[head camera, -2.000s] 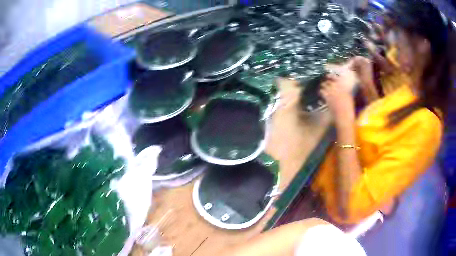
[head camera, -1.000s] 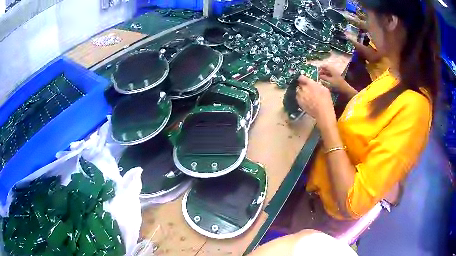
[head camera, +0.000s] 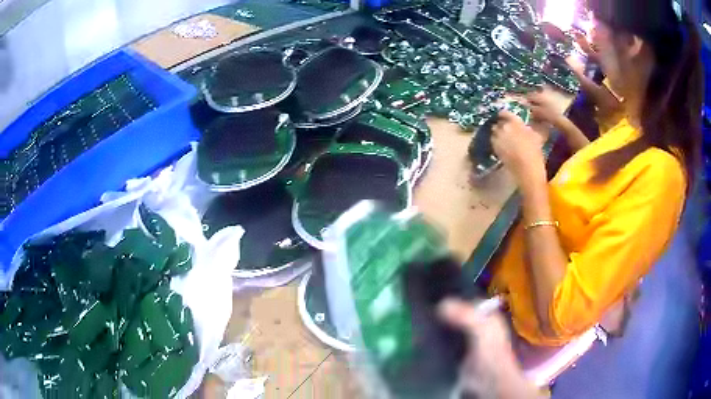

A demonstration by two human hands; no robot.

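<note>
A rounded green housing (head camera: pixel 394 292) with a pale rim and dark recess is lifted and tilted in front of me, blurred by motion. My right hand (head camera: pixel 483 347) grips its right side at the lower right, fingers over the dark part; the hand is blurred too. The housing hides most of another housing (head camera: pixel 316 304) lying on the tan board (head camera: pixel 281 316). My left hand is out of the picture.
Stacked housings (head camera: pixel 245 148) stand behind. Green covers (head camera: pixel 101 312) fill a white bag (head camera: pixel 214 269) at left, before a blue bin (head camera: pixel 168 101). Small green and silver parts (head camera: pixel 460 78) lie far back. A coworker in yellow (head camera: pixel 616 226) sits at right, holding a dark part.
The held housing and my right hand have come into view at the lower centre and right, covering the nearest housing. The bare forearm and white sleeve at the bottom are no longer seen.
</note>
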